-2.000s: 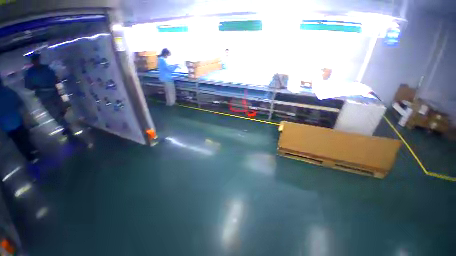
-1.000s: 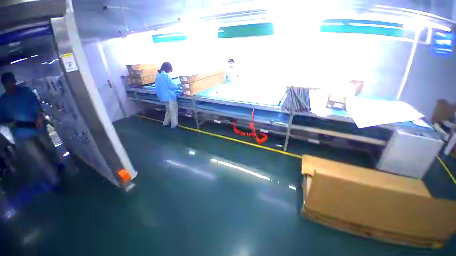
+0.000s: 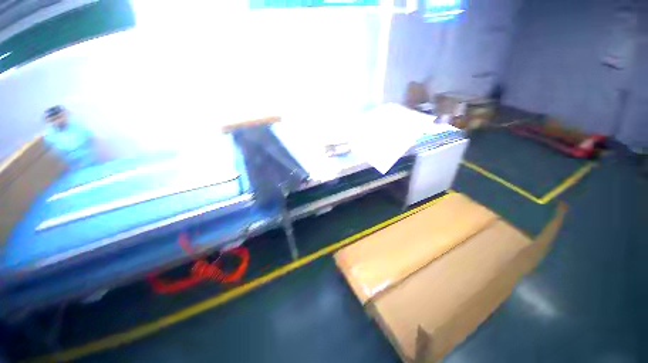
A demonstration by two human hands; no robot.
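Observation:
Neither of my hands is in the picture. Nearest in front of me, a large brown cardboard carton (image 3: 433, 259) lies on the green floor, with a flap standing up at its right side. Behind it runs a long bench with a blue cover (image 3: 142, 205). A bundle of dark strips (image 3: 270, 159) lies across the bench and hangs over its front edge. Long white strips (image 3: 135, 198) lie on the left part of the bench. A white sheet (image 3: 387, 142) lies on the right part, one corner hanging over the edge.
A person in blue (image 3: 67, 138) is behind the bench at the left, beside a brown carton (image 3: 25, 181). A red coiled hose or cable (image 3: 206, 269) hangs under the bench. A yellow line (image 3: 284, 269) runs along the floor. A red pallet truck or similar (image 3: 568, 142) stands far right.
The view has moved closer to the bench and swung right. The large panel, the person near it and the worker in front of the bench have left the picture. The floor carton appears nearer.

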